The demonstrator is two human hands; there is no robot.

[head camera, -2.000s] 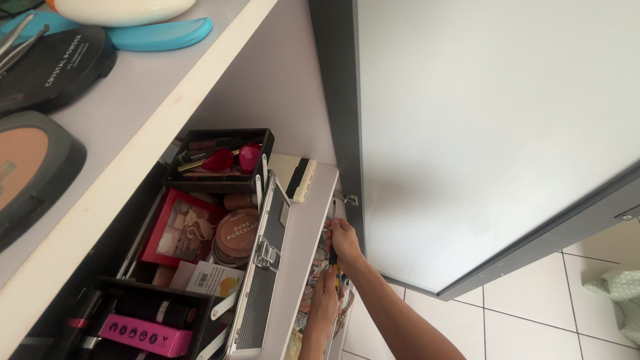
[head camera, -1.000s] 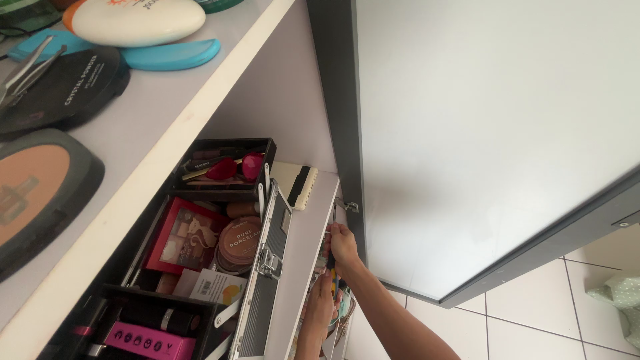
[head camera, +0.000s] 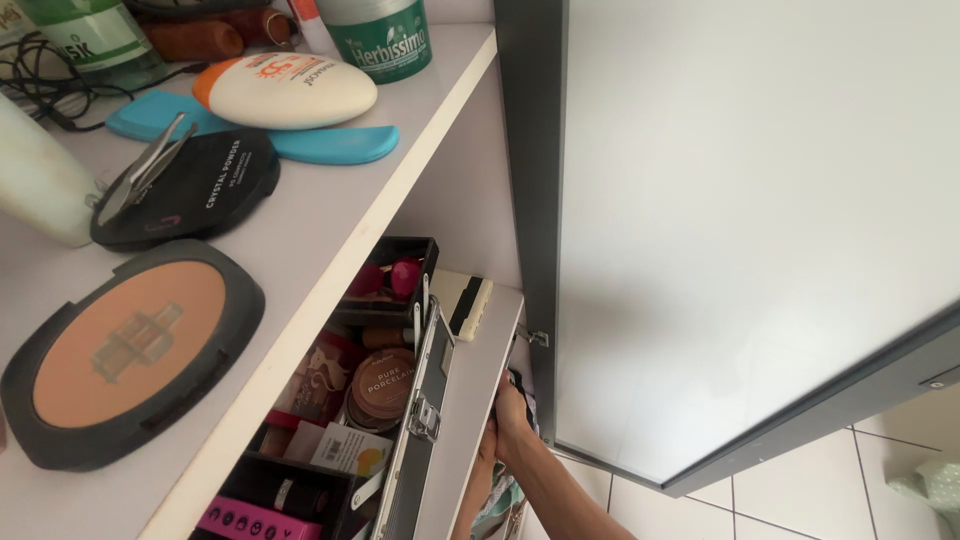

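Note:
My right hand (head camera: 511, 416) reaches down below the edge of the lower shelf (head camera: 469, 397), beside the door frame. My left hand (head camera: 484, 454) is close against it, partly hidden by that shelf edge. Dark fabric or a dark item (head camera: 523, 394) shows by my right fingers, and folded patterned cloth (head camera: 501, 495) lies under both hands. The fingertips are hidden, so whether either hand holds anything is unclear. Left of the hands, an open makeup case (head camera: 424, 420) with a metal latch holds a round powder compact (head camera: 384, 382), pink sponges (head camera: 405, 277) and a pink box (head camera: 259, 519).
The upper shelf (head camera: 315, 217) bears an open compact (head camera: 131, 345), a black compact (head camera: 225, 180) with tweezers, a blue comb (head camera: 337, 144), a white bottle (head camera: 300, 90) and a green jar (head camera: 390, 45). A large framed door (head camera: 720, 225) stands at right above floor tiles (head camera: 675, 517).
Both hands have gone deeper below the lower shelf, and their fingers are now more hidden. The colourful items seen at them earlier no longer show. The view has shifted, showing more of the upper shelf.

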